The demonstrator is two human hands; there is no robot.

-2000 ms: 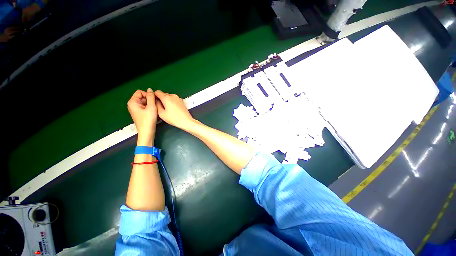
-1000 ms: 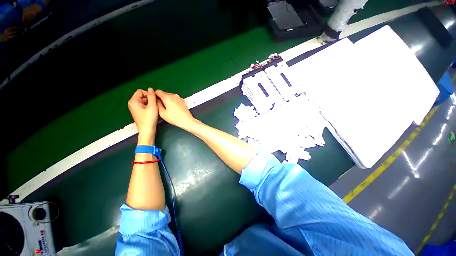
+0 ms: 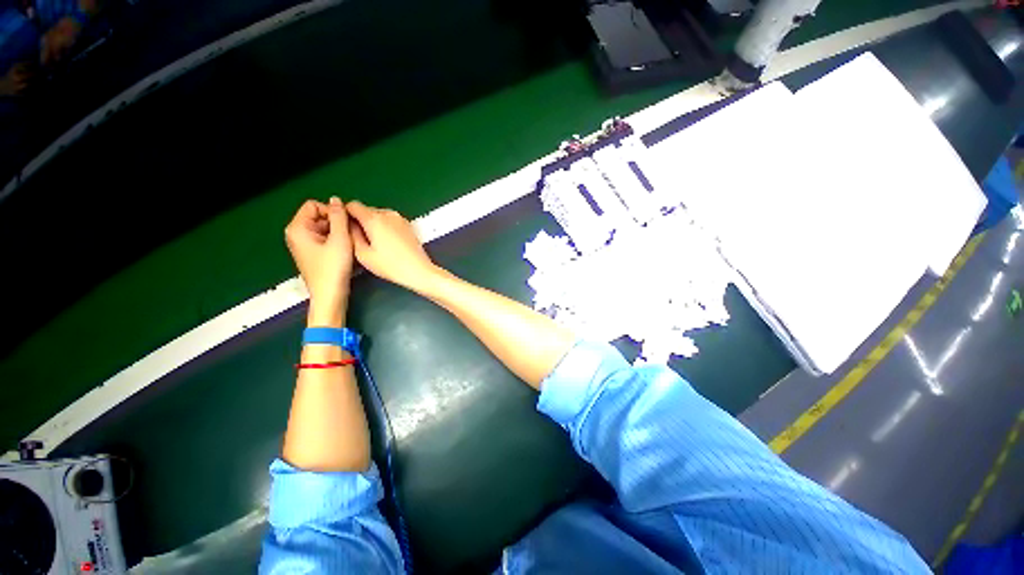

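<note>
My left hand (image 3: 322,240) and my right hand (image 3: 385,240) rest together at the white edge rail (image 3: 249,315) of the belt, fingertips touching or nearly so. The fingers are curled, and no object shows between them. Whether something small is pinched there cannot be told. A blue wrist strap (image 3: 328,337) with a cord and a thin red bracelet (image 3: 326,364) are on my left wrist.
A heap of white pieces (image 3: 629,286) lies right of my hands, with upright battery stacks (image 3: 584,202) behind it and large white sheets (image 3: 853,213) at far right. An air blower (image 3: 67,511) stands at lower left. A black carrier tray (image 3: 634,39) is on the green belt (image 3: 472,135).
The black tray on the belt has moved a little to the left. My hands have stayed in nearly the same place.
</note>
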